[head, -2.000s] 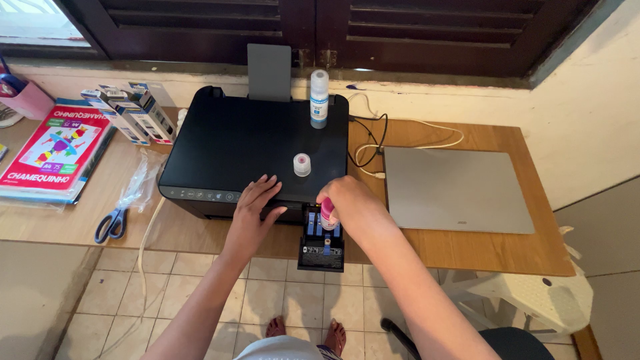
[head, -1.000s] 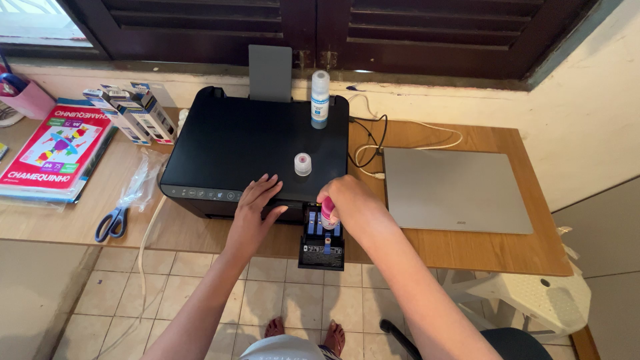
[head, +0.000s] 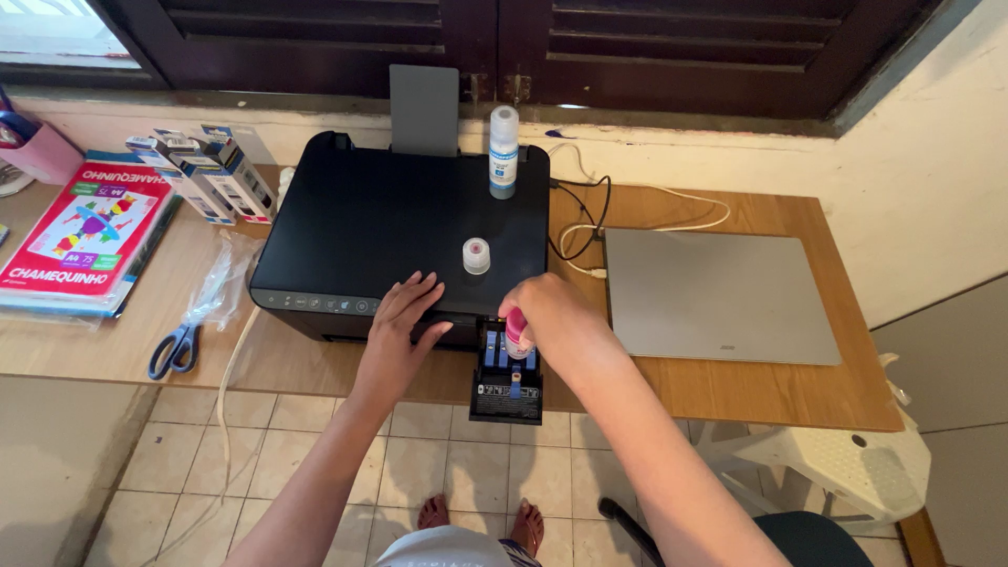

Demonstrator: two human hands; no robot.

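My right hand (head: pixel 551 315) grips a magenta ink bottle (head: pixel 516 332), upside down over the open ink tank compartment (head: pixel 506 394) at the front right of a black inkjet printer (head: pixel 394 220). Blue tank caps show inside; the bottle's nozzle is hidden. Flat on the printer's front edge rests my left hand (head: pixel 405 323), fingers slightly apart, holding nothing. A translucent bottle cap (head: pixel 476 256) stands on the lid near my hands. Farther back on the lid, an ink bottle with a blue and white label (head: pixel 504 153) stands upright.
A closed grey laptop (head: pixel 717 299) lies right of the printer, with cables (head: pixel 587 228) between. To the left are blue-handled scissors (head: pixel 175 350), a clear plastic wrapper (head: pixel 220 276), ink boxes (head: pixel 209 177), paper packs (head: pixel 87 228) and a pink pen holder (head: pixel 47 153). A white stool (head: pixel 850 472) stands below right.
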